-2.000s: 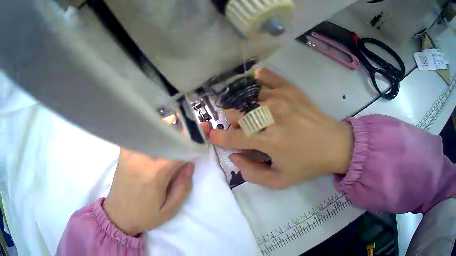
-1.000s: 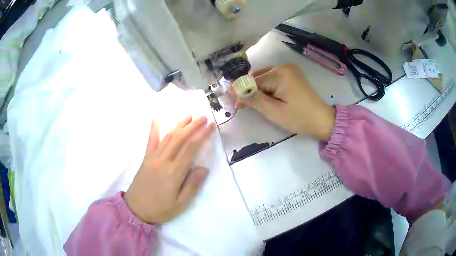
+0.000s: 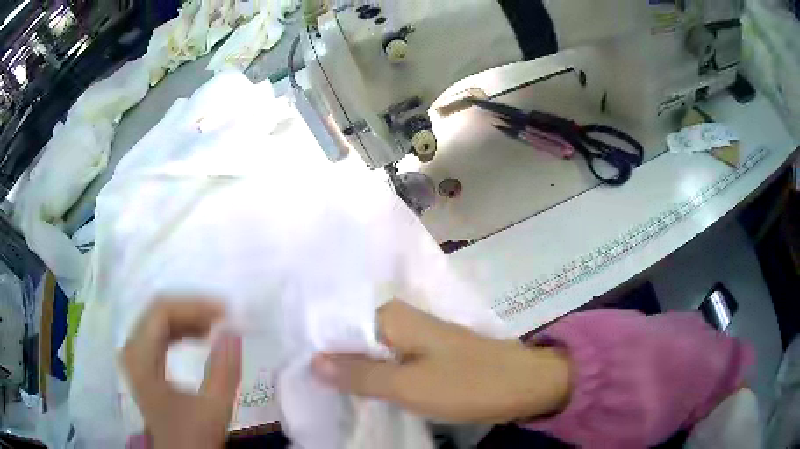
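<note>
The white cloth (image 3: 237, 228) spreads over the table left of the needle and hangs at the front edge. My right hand (image 3: 430, 359) pinches a bunched fold of it near the table's front edge. My left hand (image 3: 180, 368) is blurred, over the cloth at the lower left, with thumb and fingers apart. The sewing machine head (image 3: 351, 83) stands behind the cloth, with the tension dial (image 3: 424, 143) beside the needle area. The cloth's edge lies beside the round plate (image 3: 416, 188); whether it is under the presser foot cannot be told.
Black fabric shears (image 3: 605, 151) and pink snips (image 3: 548, 140) lie right of the needle. A paper label (image 3: 702, 137) lies at the right. The printed ruler (image 3: 614, 248) runs along the front edge. More pale cloth (image 3: 66, 167) lies at the far left. A dark flat object (image 3: 719, 305) is at lower right.
The view has pulled back from the needle. My right hand has left the tension dial and moved down onto the cloth, gripping a fold. My left hand has moved down and left, lifted off the cloth.
</note>
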